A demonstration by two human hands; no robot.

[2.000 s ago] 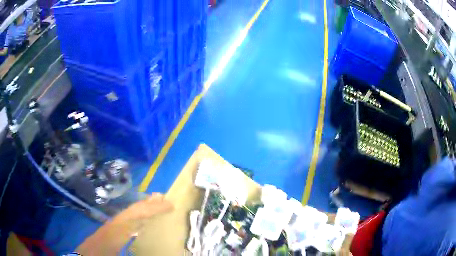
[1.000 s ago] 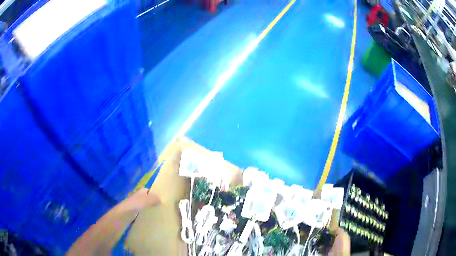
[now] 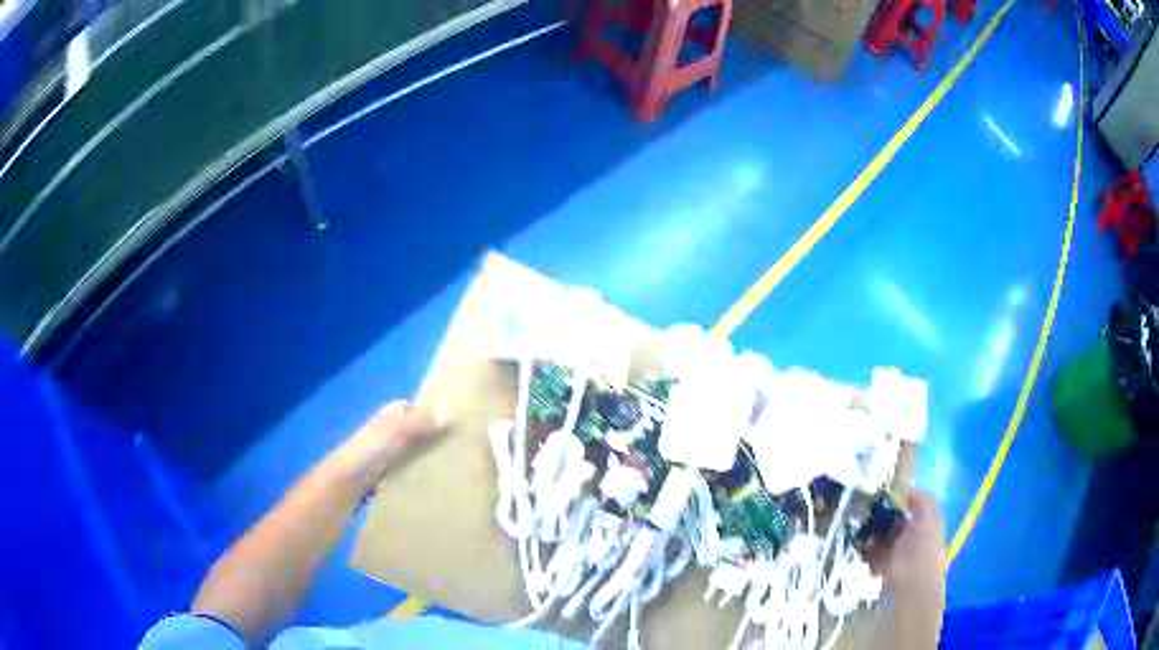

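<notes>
A flat tan cardboard sheet [image 3: 432,508] is held level in front of me. On it lies a cluster of adapter units: white housings [image 3: 705,413] along the far edge, green circuit boards [image 3: 750,518] in the middle, and bundled white cables [image 3: 636,559] towards me. My left hand [image 3: 397,438] grips the sheet's left edge, thumb on top. My right hand [image 3: 918,546] holds the right edge beside the units. The fingers under the sheet are hidden.
Blue floor with yellow lines lies ahead. A green conveyor [image 3: 165,140] with pale edging runs at upper left. Red stools [image 3: 661,57] and a cardboard carton [image 3: 813,28] stand at the top. A green bin [image 3: 1091,404] is at right. Blue bins show at lower left and lower right.
The view has turned left and moved forward. The tall blue bins slid to the lower left, and the conveyor and stools came into view. My right hand now shows more fully at the sheet's edge.
</notes>
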